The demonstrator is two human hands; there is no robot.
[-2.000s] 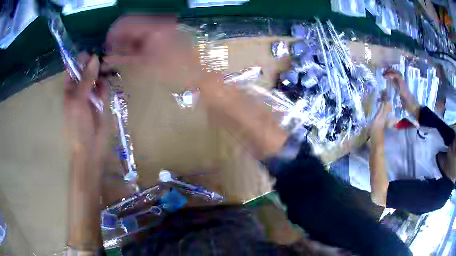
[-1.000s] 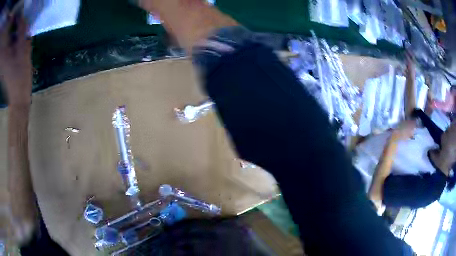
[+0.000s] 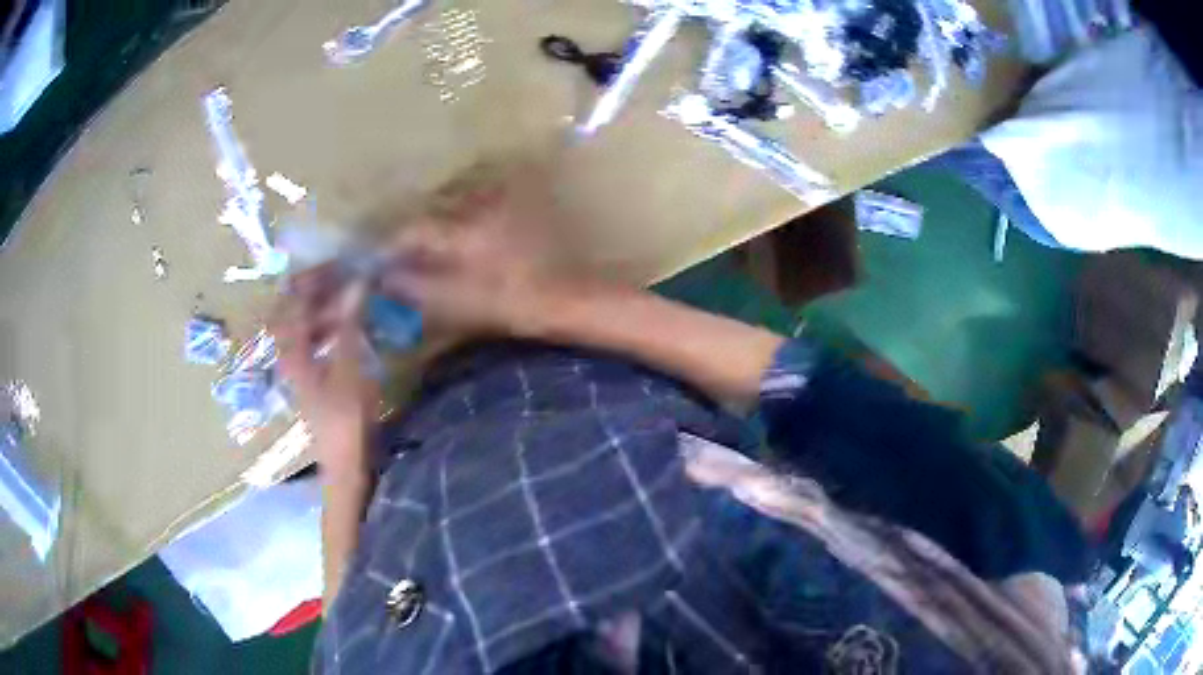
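Note:
My left hand [image 3: 323,323] and my right hand [image 3: 455,270] are close together at the bench edge in front of my body. Both are blurred. A blurred pale, clear piece shows at the fingers; whether it is gripped cannot be told. A light-blue card [image 3: 395,321] lies just below my right hand. A bagged stick-shaped part [image 3: 235,172] lies beyond my left hand. Small bagged accessories [image 3: 206,339] lie left of my left hand, and more packets [image 3: 244,396] lie partly beside it at the edge.
A mixed pile of bagged parts [image 3: 792,59] lies at the upper right, with a black cable [image 3: 581,56] beside it. Another bagged stick [image 3: 373,33] is at the top. Cardboard boxes [image 3: 807,253] stand on the green floor. A person's light clothing [image 3: 1108,139] is at the right.
My hands have come back from the green strip at the far side to the near bench edge, close together. The view has tilted down towards my lap and the floor.

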